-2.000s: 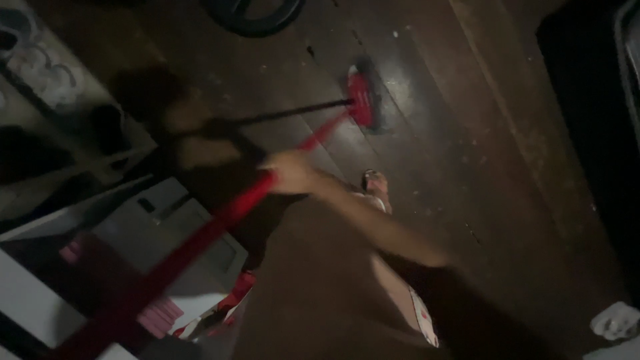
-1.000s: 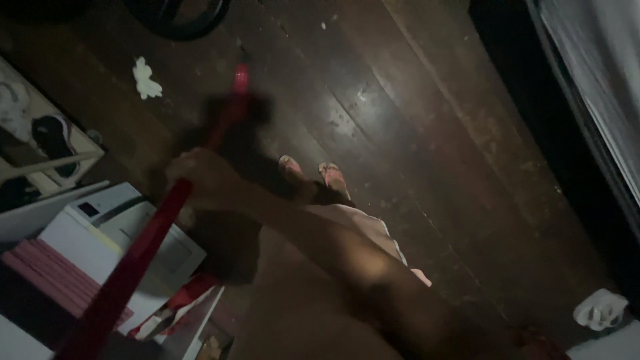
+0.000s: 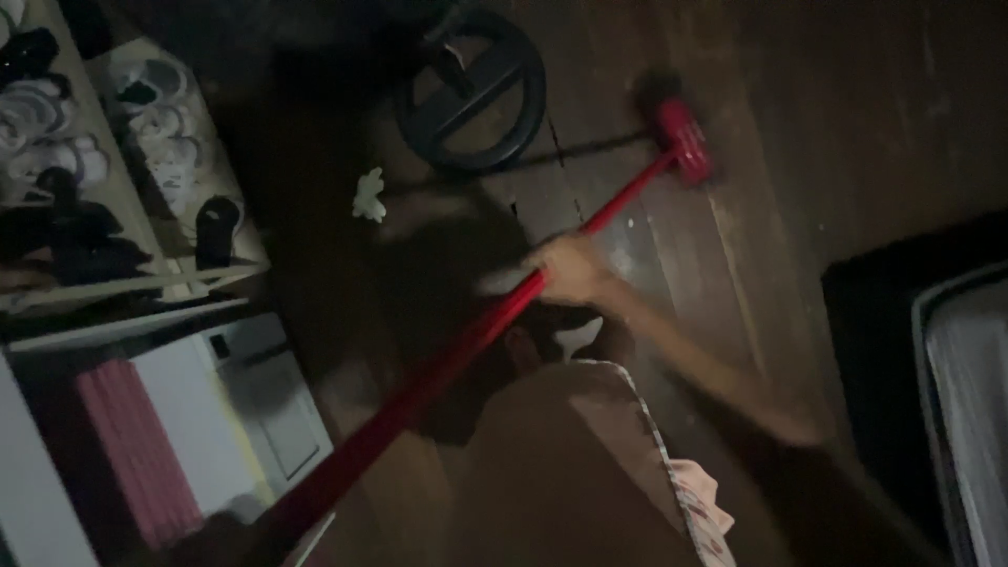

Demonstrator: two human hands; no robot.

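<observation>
My right hand [image 3: 571, 269] is closed around the long red handle [image 3: 441, 370] of a broom, partway along it. The handle slants from the lower left up to a red broom head [image 3: 685, 142] on the dark plank floor, at the upper right of the hand. Its bristles are too dark and blurred to make out. Near the handle's lower left end is a dark, blurred shape [image 3: 224, 531] that could be my left hand, but its fingers cannot be seen. A crumpled pale scrap [image 3: 369, 195] lies on the floor, left of the broom head.
A round dark base with a crossbar [image 3: 472, 94] stands on the floor near the top. At left is a shelf [image 3: 181, 276] with shoes, above a white printer-like box [image 3: 276, 402] and a pink ribbed object [image 3: 142, 453]. A dark-edged piece of furniture [image 3: 874, 315] stands at right.
The broom head, blurred near the upper middle a second ago, is now farther right, beyond the round base. My right hand has moved right with the handle and still grips it. The view has shifted.
</observation>
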